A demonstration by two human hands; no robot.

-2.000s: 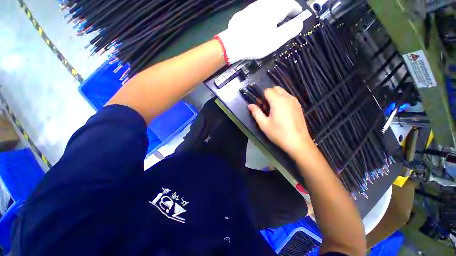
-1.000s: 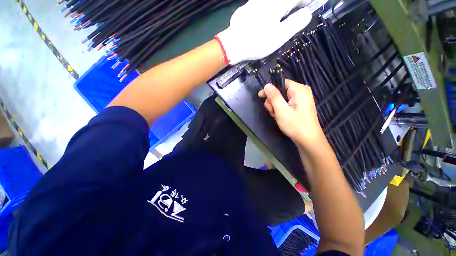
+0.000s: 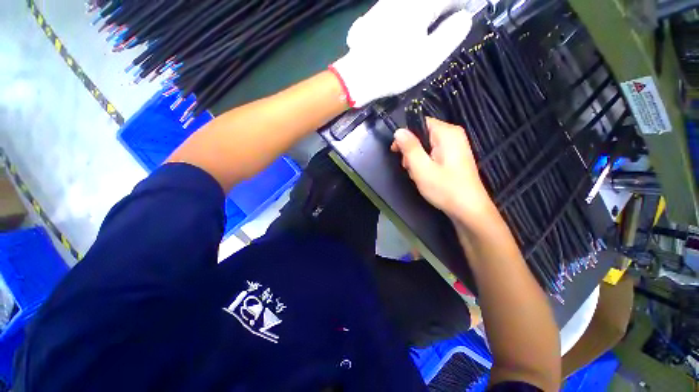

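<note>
Many thin black cable leads (image 3: 510, 153) lie in a loose row across the dark table (image 3: 383, 172), with coloured stripped tips at the lower right. My right hand (image 3: 441, 161), bare, pinches the ends of a few black cables near the left end of the row. My left hand (image 3: 402, 53), in a white knit glove with a red cuff, lies palm down over the upper table edge. Its fingertips are at the frame top; whether it holds something is hidden. A dark bar (image 3: 349, 124) shows below the glove at the table's left corner.
A bundle of black cables (image 3: 230, 46) lies on the green surface at upper left. A pale green machine beam (image 3: 625, 69) with a warning label stands at right. Blue bins (image 3: 260, 191) are beside the legs. A white tub (image 3: 580, 325) and yellow parts are at lower right.
My right hand has moved slightly up and to the right from the table's left part and closed on cable ends. My gloved left hand has barely shifted.
</note>
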